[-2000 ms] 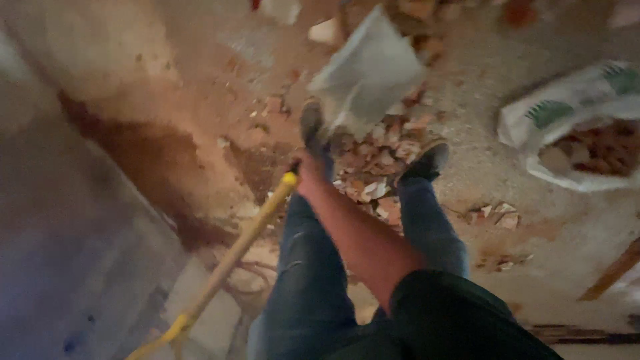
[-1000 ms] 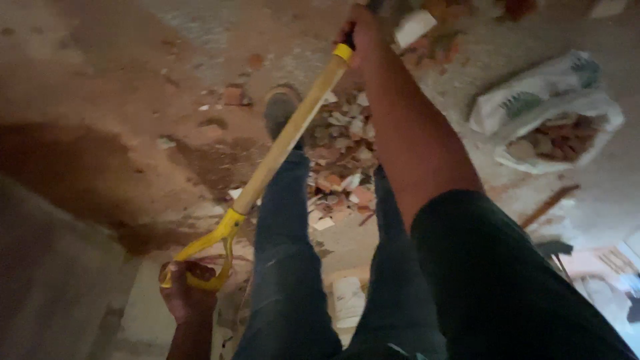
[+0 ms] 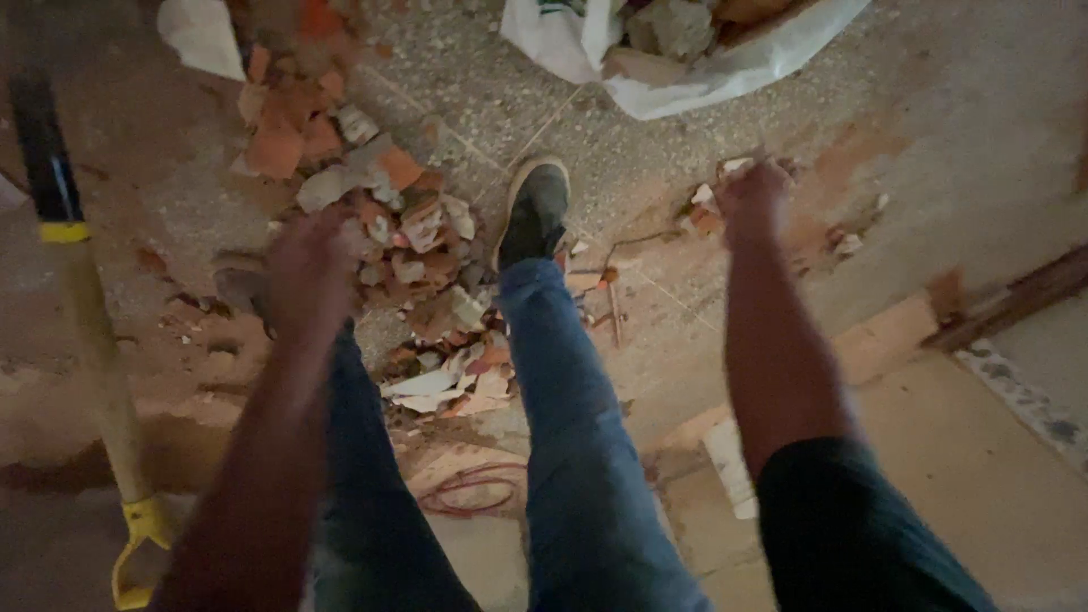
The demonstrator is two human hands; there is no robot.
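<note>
My left hand (image 3: 314,255) is blurred above the heap of broken brick and plaster rubble (image 3: 425,229); whether its fingers hold anything does not show. Out to the right, my right hand (image 3: 755,191) hangs over or at a small cluster of fragments (image 3: 704,219), also blurred, its grip unclear. Along the left edge lies a long-handled tool with a wooden shaft (image 3: 98,340), a black and yellow collar and a yellow D-grip (image 3: 136,552); neither hand touches it, and its working end is out of view. A white sack (image 3: 680,98) with rubble inside stands at the top.
My shoes (image 3: 537,208) stand in and beside the rubble. A flat pale piece (image 3: 200,38) lies at the upper left. Coiled reddish cable or hose (image 3: 472,491) lies below, between my legs. On the right are a dark wooden beam (image 3: 1011,297) and flat boards or slabs (image 3: 960,459).
Both hands have let go of the tool, which they held by grip and shaft one second ago. It is now at the left, and my right hand is out to the right. The view has shifted strongly.
</note>
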